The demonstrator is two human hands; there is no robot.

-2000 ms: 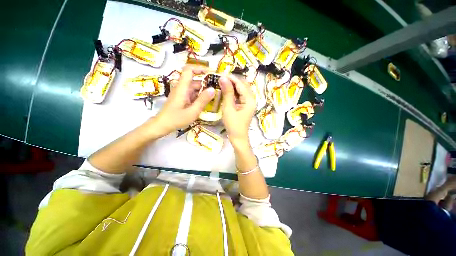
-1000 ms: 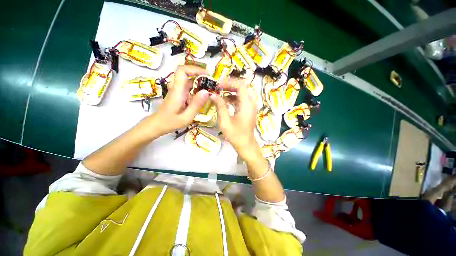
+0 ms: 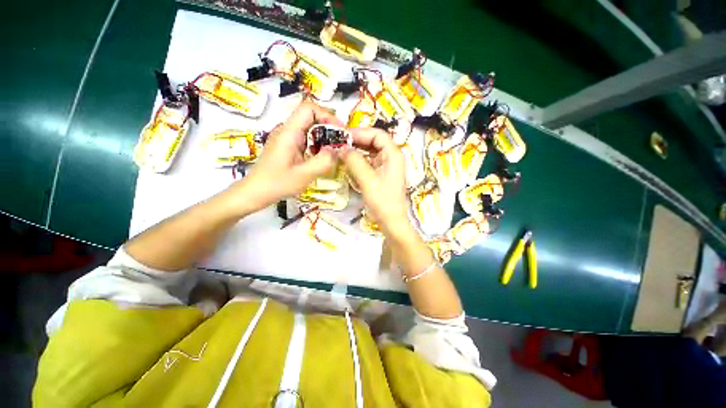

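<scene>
My left hand [image 3: 288,159] and my right hand [image 3: 376,171] meet over the middle of the white work mat [image 3: 187,215]. Between their fingertips they hold a small black module [image 3: 329,139] with a pale rim around it and some red at its lower edge. A housing half [image 3: 325,194] with a yellow inside shows just below the hands, partly covered by them. Another housing half [image 3: 325,229] lies on the mat nearer to me. The fingers hide part of the module and how it joins the housing below.
Many housing halves with red and black wires lie around my hands, one at the left [image 3: 163,139]. Yellow-handled cutters [image 3: 521,259] lie open right of the mat. A cardboard sheet [image 3: 667,267] is at far right, beside another person's arm [image 3: 704,323]. A conveyor [image 3: 509,48] runs beyond the rail.
The module has turned to show its black face more fully inside the pale rim. My right hand's fingers have closed in on it. The whole view has shifted slightly.
</scene>
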